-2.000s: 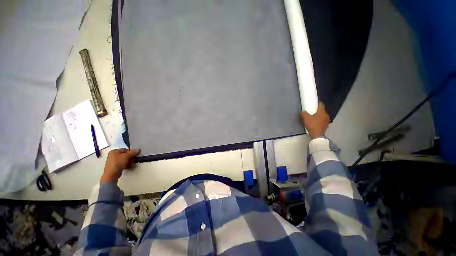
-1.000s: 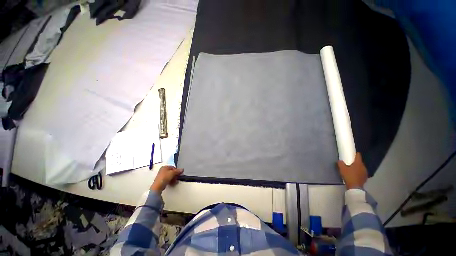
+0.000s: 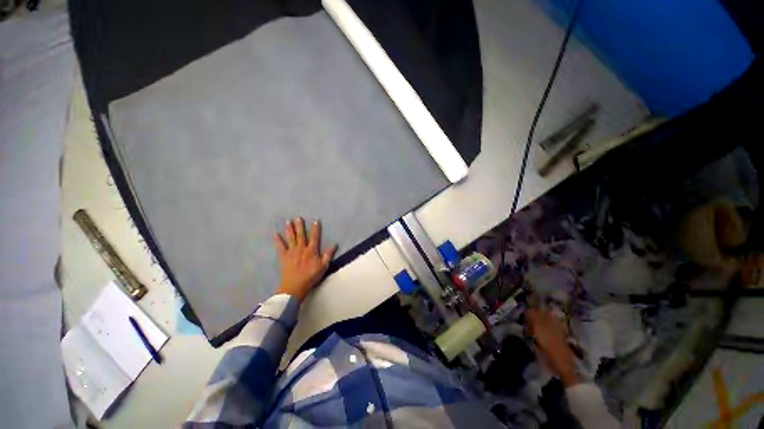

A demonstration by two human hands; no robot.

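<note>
A thin sheet looks grey over dark fabric. Its right side is rolled into a white tube that lies on the cloth. My left hand lies flat on the sheet near its front edge, fingers spread, holding nothing. My right hand is off the table at the lower right, small and blurred, to the right of the end cutter. It seems to hold nothing, but its fingers are unclear. The end cutter sits on the near end of the silver guide rail.
Blue clamps flank the rail. A notebook with a pen and a speckled bar lie left. Metal bars, a hanging power cord and a blue wrapped roll are at right. Pale paper lies far left.
The view has turned right. My left hand has moved from the sheet's left corner onto its front part. My right hand has let go of the white tube and moved beside the cutter, which now shows.
</note>
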